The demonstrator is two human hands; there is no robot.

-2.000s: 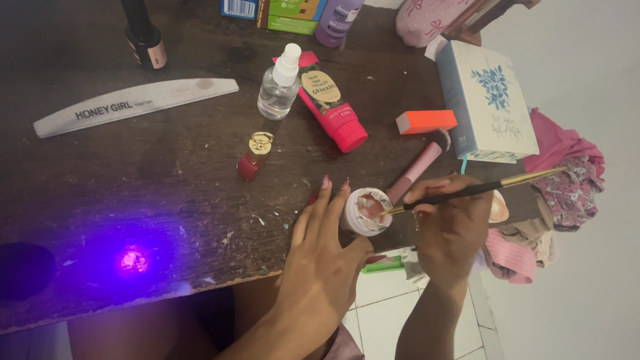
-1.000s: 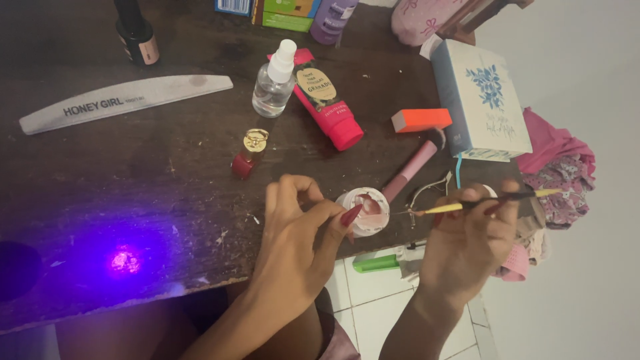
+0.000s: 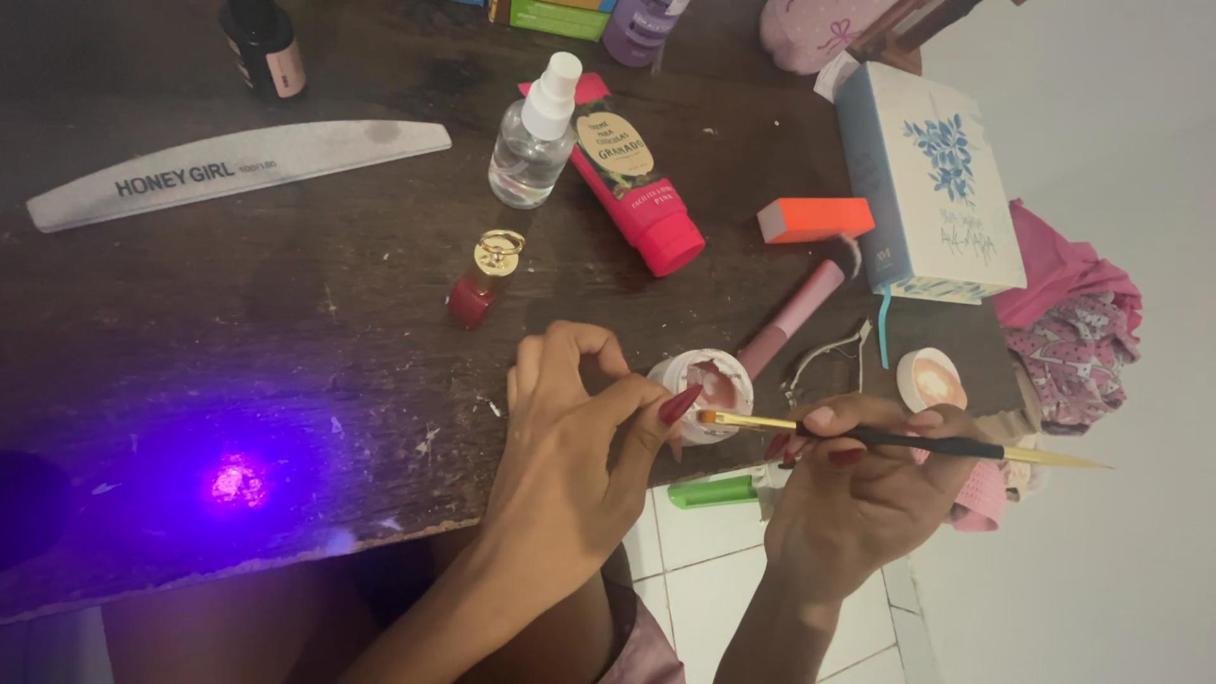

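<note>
My right hand [image 3: 855,484] holds a thin nail brush [image 3: 912,440] with a black handle and gold ferrule. Its flat tip is over the near side of an open white jar [image 3: 703,394] of pinkish product, close to the long red thumbnail of my left hand [image 3: 579,427]. The left fingers are curled, thumb and index together beside the jar; whether they pinch anything is hidden. A pink-handled makeup brush [image 3: 793,313] lies behind the jar. Right of it are metal nippers [image 3: 831,353] and a round lid [image 3: 931,380] with product inside.
On the dark wooden table [image 3: 380,285] lie a nail file [image 3: 237,171], a clear spray bottle [image 3: 537,138], a pink cream tube [image 3: 636,180], a red polish bottle [image 3: 484,280], an orange buffer block [image 3: 817,220] and a thick book [image 3: 931,180]. Purple light glows at left.
Two seconds ago my left hand held the jar's side and the brush tip was in the jar. The left fingers have since curled, and the brush has come near the left thumbnail.
</note>
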